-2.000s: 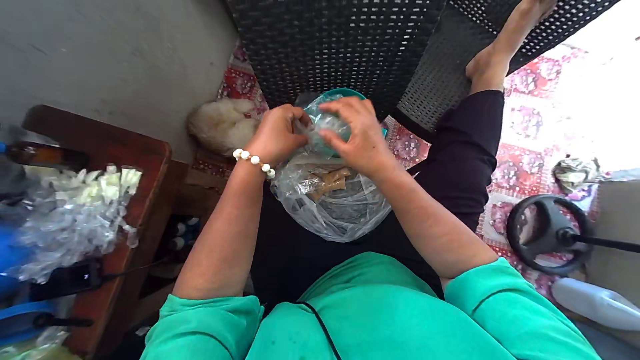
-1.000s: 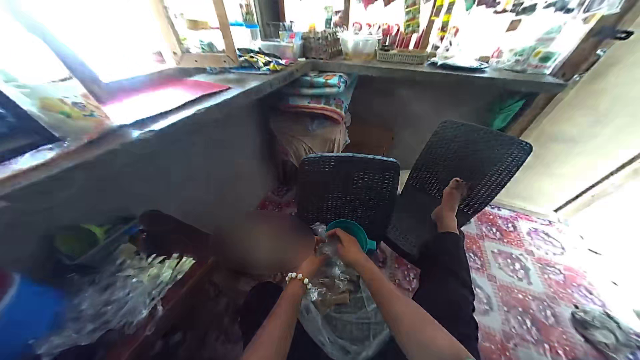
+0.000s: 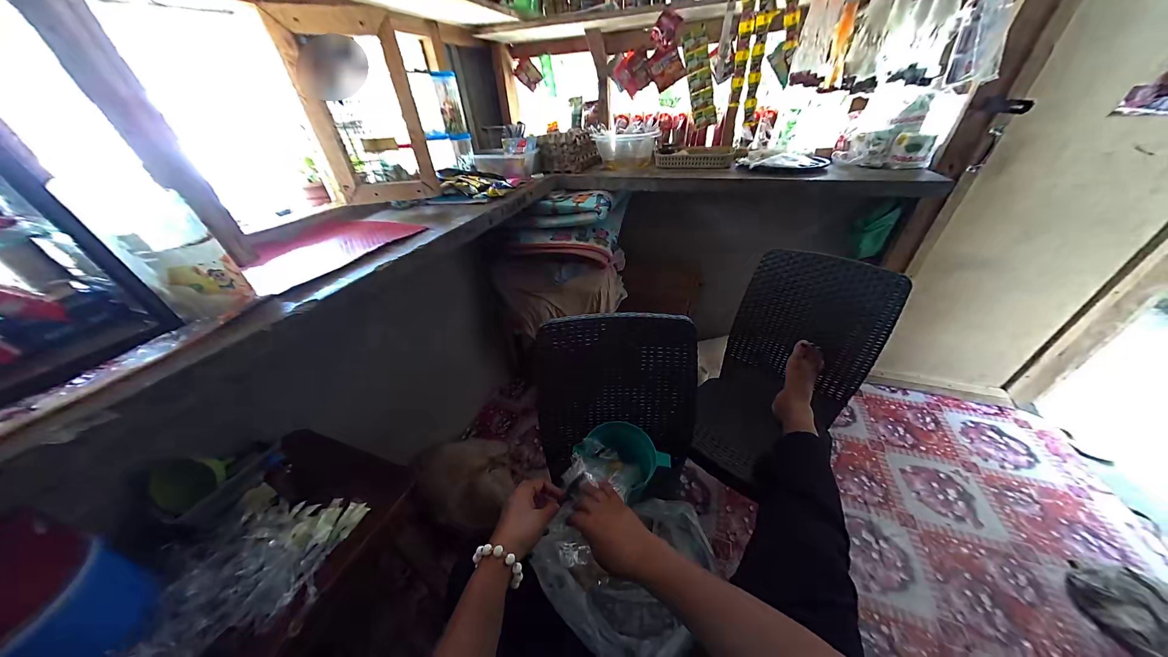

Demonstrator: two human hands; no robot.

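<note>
My left hand, with a white bead bracelet at the wrist, pinches the edge of a small clear plastic bag. From the other side my right hand holds the same plastic with bent fingers. Just beyond both hands a teal plastic bowl with a handle rests on a dark woven chair, clear plastic in it. Below the hands, a large translucent plastic bag lies over my lap; its contents are hard to make out.
A low wooden table at the left bears a heap of small clear packets. Beside it, a light furry animal lies on the floor. My foot rests on a second woven chair. Beyond, a counter holds containers.
The view has tilted up strongly. My hands, apart above the plastic two seconds ago, are now closer together at the small bag.
</note>
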